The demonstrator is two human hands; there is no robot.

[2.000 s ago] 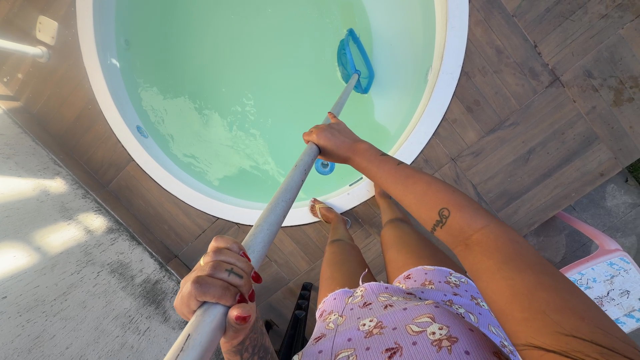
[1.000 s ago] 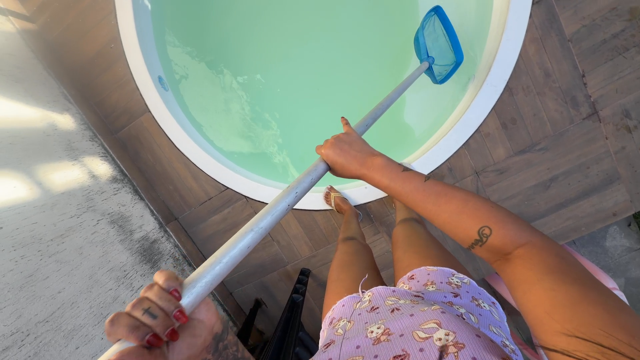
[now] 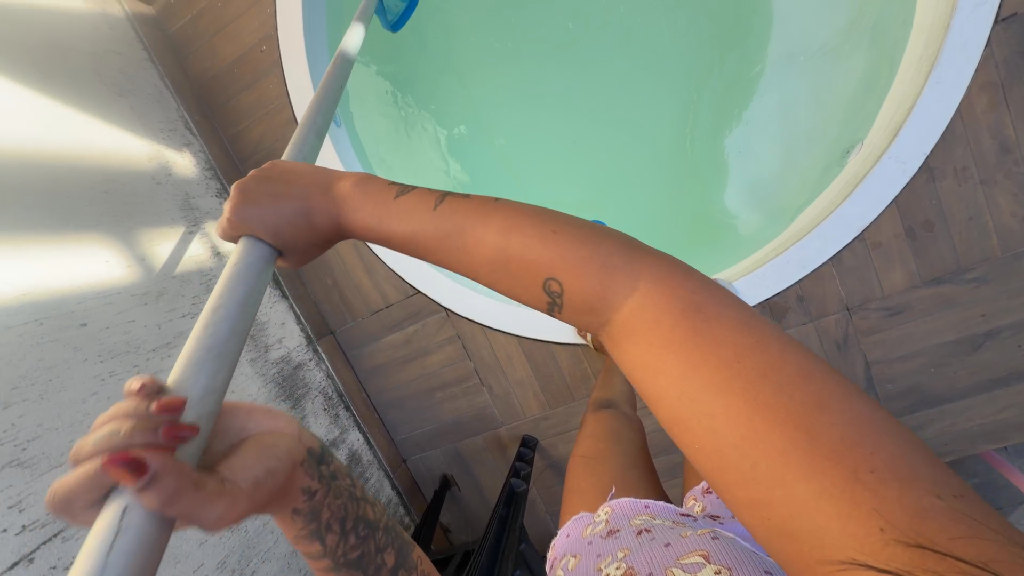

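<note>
A long pale pole [image 3: 220,336] slants from the lower left up to the top of the head view, over a round pool [image 3: 608,120] of greenish water. My left hand [image 3: 176,456], with red nails, is wrapped around the pole's lower part. Higher up, my right hand [image 3: 288,208] grips the same pole near the pool's white rim [image 3: 472,312]. Past it, a blue pool skimmer net [image 3: 396,12] shows only in part at the top edge; the rest is out of frame. My right arm reaches across and hides some of the rim.
Dark plastic furniture [image 3: 504,512], perhaps a folded chair, stands by my legs at the bottom. A pale weathered wall or ledge [image 3: 80,280] runs along the left. Wood-look tiles [image 3: 944,336] surround the pool. Part of a pink object [image 3: 1004,468] shows at the right edge.
The skimmer net has moved from the pool's right side over to its left side. Both hands still hold the pole, which now stands steeper, and my right arm has swung left across my body.
</note>
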